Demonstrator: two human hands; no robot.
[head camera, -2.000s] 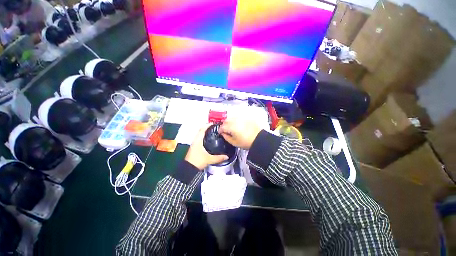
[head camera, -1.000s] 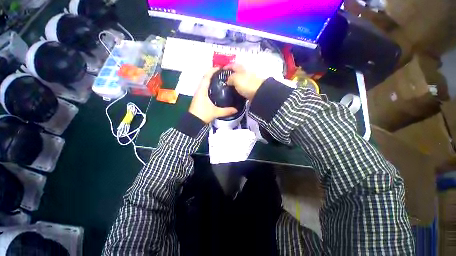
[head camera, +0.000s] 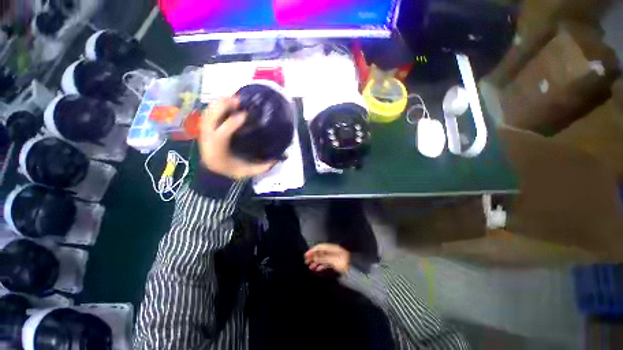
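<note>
A dome camera (head camera: 263, 123) with a glossy black ball stands on its white base at the front of the green mat. My left hand (head camera: 225, 140) grips the ball from its left side, fingers over the upper left. A second dome camera (head camera: 339, 135), with a ring of pale dots on its black front, sits just right of it, untouched. My right hand (head camera: 328, 258) is low over my lap, below the bench edge, fingers loosely curled; nothing shows in it.
Several dome cameras (head camera: 82, 117) line the left bench. A parts box (head camera: 164, 109) and coiled cable (head camera: 169, 174) lie left. A yellow tape roll (head camera: 384, 99), mouse (head camera: 430, 137) and white label roll (head camera: 456, 101) are right. The monitor (head camera: 280, 17) stands behind; cardboard boxes (head camera: 553, 89) are far right.
My right hand has left the camera and dropped toward my lap. The held camera now stands upright on the mat, its base no longer tipped toward me. The second camera is now uncovered.
</note>
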